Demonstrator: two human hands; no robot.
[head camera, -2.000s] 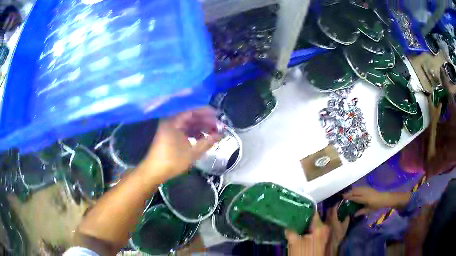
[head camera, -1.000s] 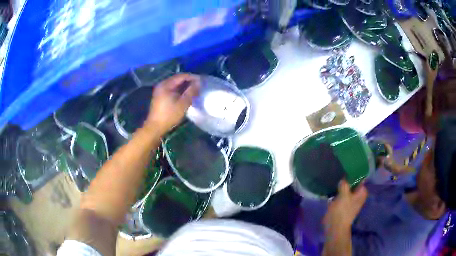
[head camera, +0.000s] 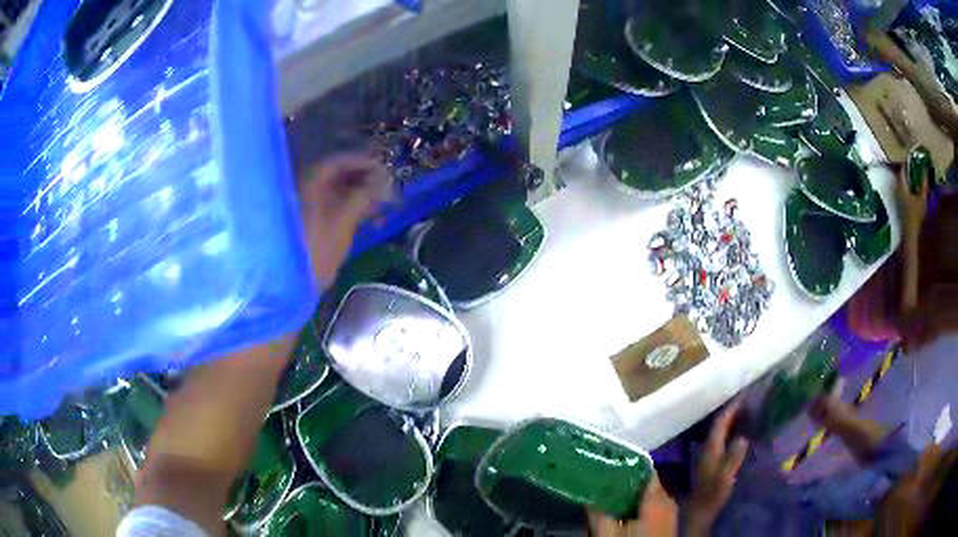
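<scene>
My left hand (head camera: 345, 194) is blurred, at the front edge of a blue parts bin (head camera: 446, 180) filled with small shiny pieces. I cannot tell whether its fingers hold anything. My right hand (head camera: 636, 511), cut off by the bottom edge, holds a green casing (head camera: 567, 469) by its right end. The casing's holed band faces up. A casing with its silver face (head camera: 397, 344) up lies on the pile below my left hand.
A large blue tray (head camera: 263, 189) overhangs the left, with a casing inside. A grey post (head camera: 542, 94) stands behind the white bench (head camera: 546, 336). Shiny parts (head camera: 716, 267) lie beside a brown card (head camera: 660, 358). Casings pile up at back right. Another person's hands (head camera: 720, 456) are at lower right.
My left hand has let go of the silver-faced casing and moved up to the bin. My right hand has moved lower and left with the green casing, now tilted. The view has shifted.
</scene>
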